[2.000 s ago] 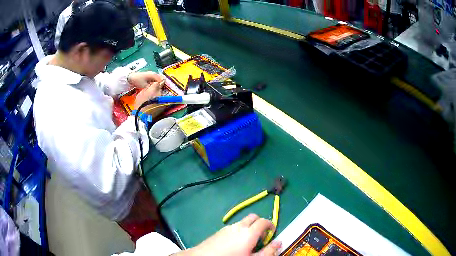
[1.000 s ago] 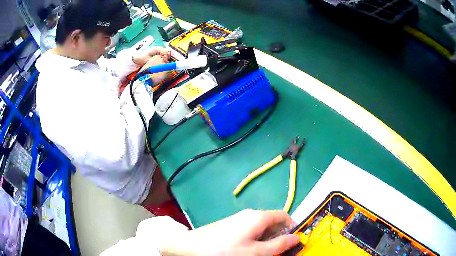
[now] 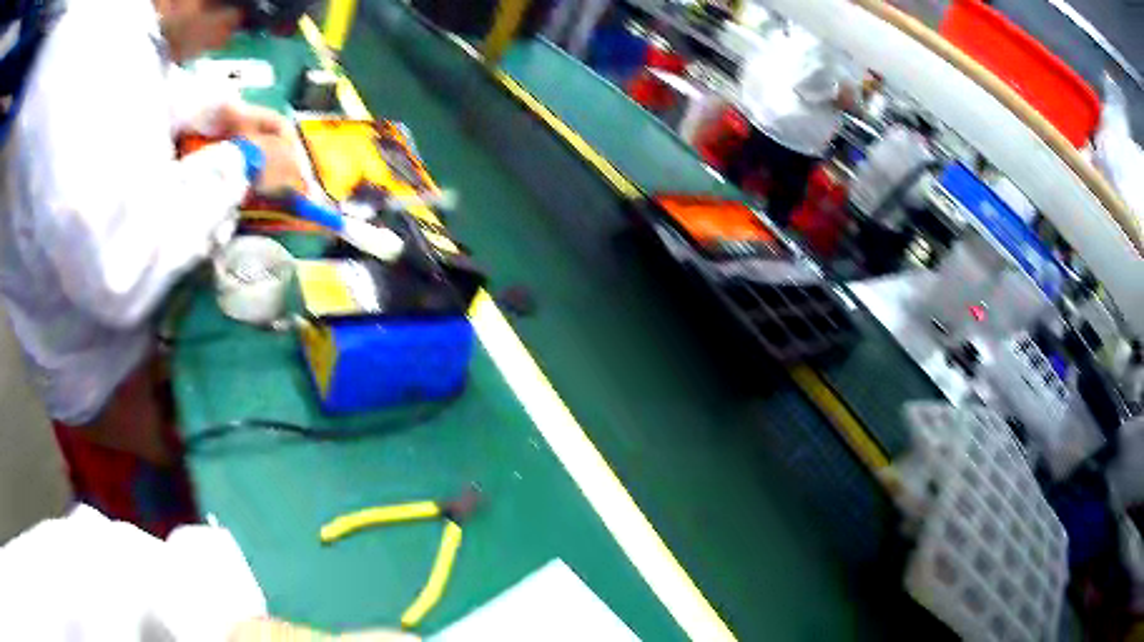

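Observation:
The frame is blurred. Diagonal cutters with yellow handles lie on the green mat with handles spread and dark jaws pointing away. A corner of the white foam sheet shows at the bottom edge, to the right of the cutters. Only a thin strip of my left hand shows at the bottom edge, below the cutters and not touching them; its fingers are cut off. A white sleeve is behind it at the lower left. My right hand is not in view.
A blue box with a black top and cable stands beyond the cutters, beside a white cup. A person in white works at the left. An orange housing lies on a dark tray across the line.
The view has swung right and up. The cutters and blue box appear further left. The tablet beside my left hand has dropped out of the picture, and the hand is now mostly cut off.

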